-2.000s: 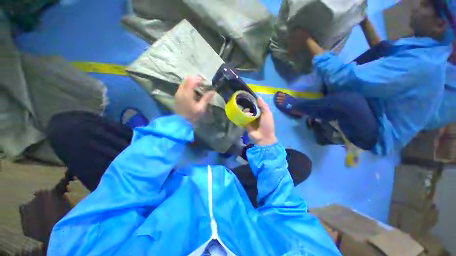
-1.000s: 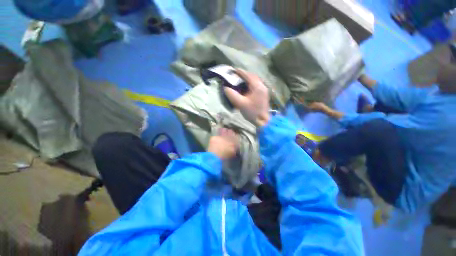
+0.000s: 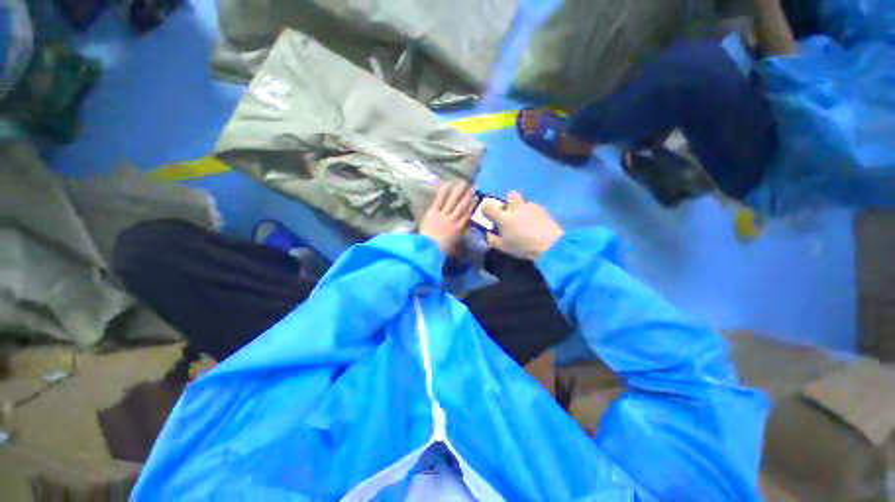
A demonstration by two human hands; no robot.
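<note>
A grey-green wrapped carton (image 3: 339, 132) lies tilted in front of my knees, with glossy strips of clear tape on its upper left and along its near side. Loose folded sack cloth shows on its near side. My left hand (image 3: 448, 214) lies with fingers spread on the parcel's near right end. My right hand (image 3: 525, 227) is closed around the black tape dispenser (image 3: 484, 212) at that same end, close beside my left hand. The dispenser is mostly hidden by my fingers, and its tape roll cannot be made out.
Woven sacks (image 3: 59, 235) lie at left. More wrapped parcels (image 3: 422, 34) stand beyond. A person in a blue smock (image 3: 834, 118) sits at right, one sandalled foot near the parcel. Tan cardboard (image 3: 69, 402) lies at lower left and lower right. A yellow line (image 3: 486, 123) crosses the floor.
The dispenser has moved from the parcel's top down to its near right end. My left hand has come out of the sack folds onto that end. A glossy tape strip now shows along the near side.
</note>
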